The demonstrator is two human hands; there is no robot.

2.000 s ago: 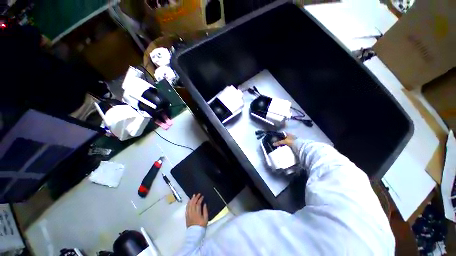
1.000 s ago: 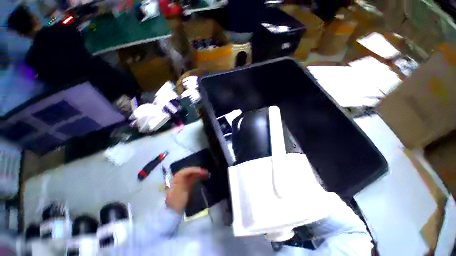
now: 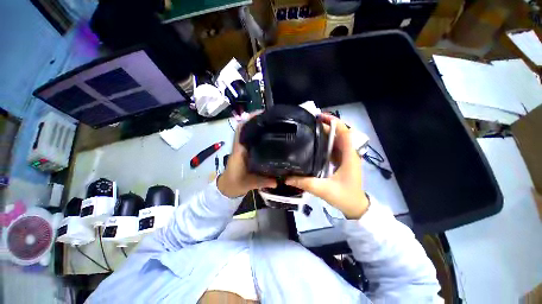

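A white-and-black dome camera (image 3: 284, 142) is held up close in front of me, its black round head facing up, between both hands. My left hand (image 3: 239, 166) grips its left side. My right hand (image 3: 343, 172) grips its right side, with both thumbs near its lower middle. The held camera hides part of the black bin (image 3: 475, 154) and the bench behind it. In the bin, a pale divider sheet (image 3: 389, 190) bears a dark cable (image 3: 375, 157) and partly hidden white camera parts.
Several dome cameras (image 3: 122, 225) stand in a row on the bench (image 3: 166, 160) at left. A red-and-black knife (image 3: 207, 154), monitor (image 3: 113, 89), power supply (image 3: 53, 142), pink-and-white fan (image 3: 30, 237) and white parts pile (image 3: 211, 98) also show. White sheets (image 3: 484, 89) lie at right.
The camera has been lifted out of the bin and brought in front of my chest. My left hand has left the mouse pad area and now also holds it. The view has shifted left.
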